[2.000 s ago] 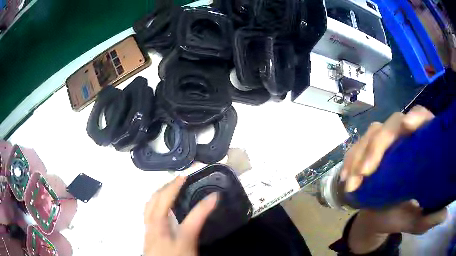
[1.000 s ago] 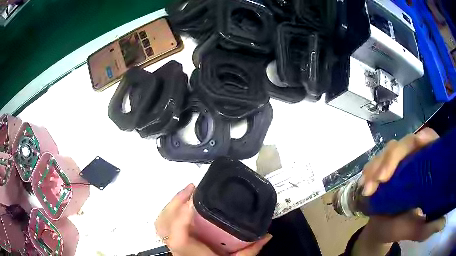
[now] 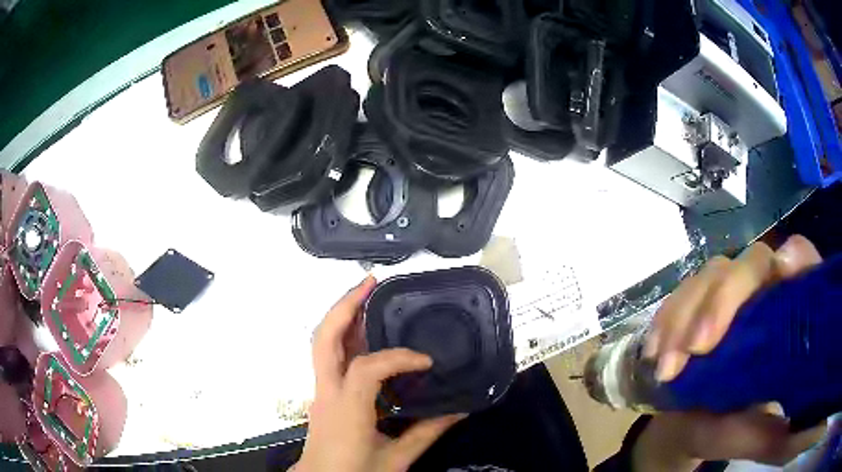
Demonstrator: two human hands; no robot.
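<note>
My left hand (image 3: 369, 387) holds a unit with a black top frame (image 3: 443, 336) at the front edge of the bench. Its round recess faces up, and my thumb lies over the recess. The unit's sides are mostly hidden from this view. My right hand (image 3: 729, 304) grips a large blue electric screwdriver (image 3: 757, 346) at the right. Its pale nose points left toward the unit, apart from it.
Black frames (image 3: 443, 111) are piled at the back centre. A smartphone (image 3: 249, 55) lies back left. Pink housings (image 3: 120, 304) stand at far left beside a square black plate (image 3: 174, 279). A silver-white screw feeder (image 3: 688, 152) and blue bin (image 3: 803, 111) are at right.
The unit has turned in my left hand: its pink side showed a second ago and now the black top faces me, with my thumb over it. My right hand still holds the screwdriver, slightly shifted left.
</note>
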